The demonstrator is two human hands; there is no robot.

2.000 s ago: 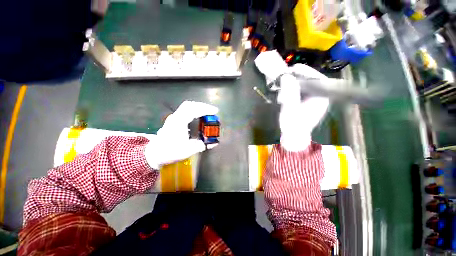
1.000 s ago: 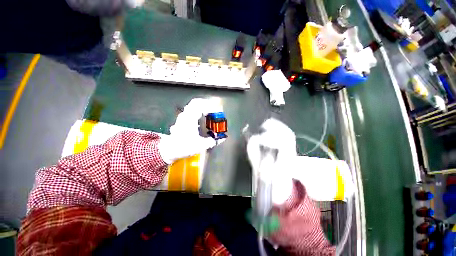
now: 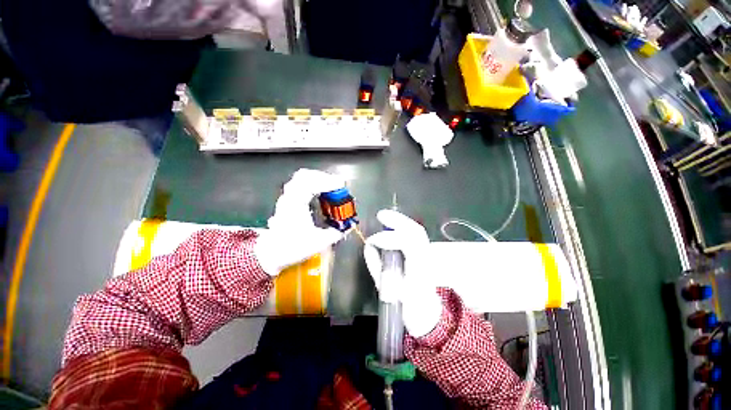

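My left hand (image 3: 298, 220), in a white glove, holds a coil component (image 3: 339, 208) with blue ends and orange-copper windings over the mat. My right hand (image 3: 403, 255), also gloved in white, holds a dispensing syringe (image 3: 391, 316), a grey tube with a green cap (image 3: 390, 368) at its rear, toward me. A small brass-coloured needle (image 3: 358, 232) points from the right hand's side to the lower edge of the coil; whether it touches cannot be told. A clear hose (image 3: 532, 352) curves at the right.
A white carrier fixture (image 3: 296, 133) with gold-topped seats lies ahead. A loose white glove or cloth (image 3: 432, 136), dark coil parts (image 3: 412, 96), a yellow bin (image 3: 487, 82) and a blue bin (image 3: 542, 107) are right of it. Padded armrests (image 3: 497, 276) line the near edge; a conveyor (image 3: 589, 192) runs right.
My right hand has moved from the far right down to the front with the syringe, its needle now at the coil. My left hand still holds the coil, now more tilted.
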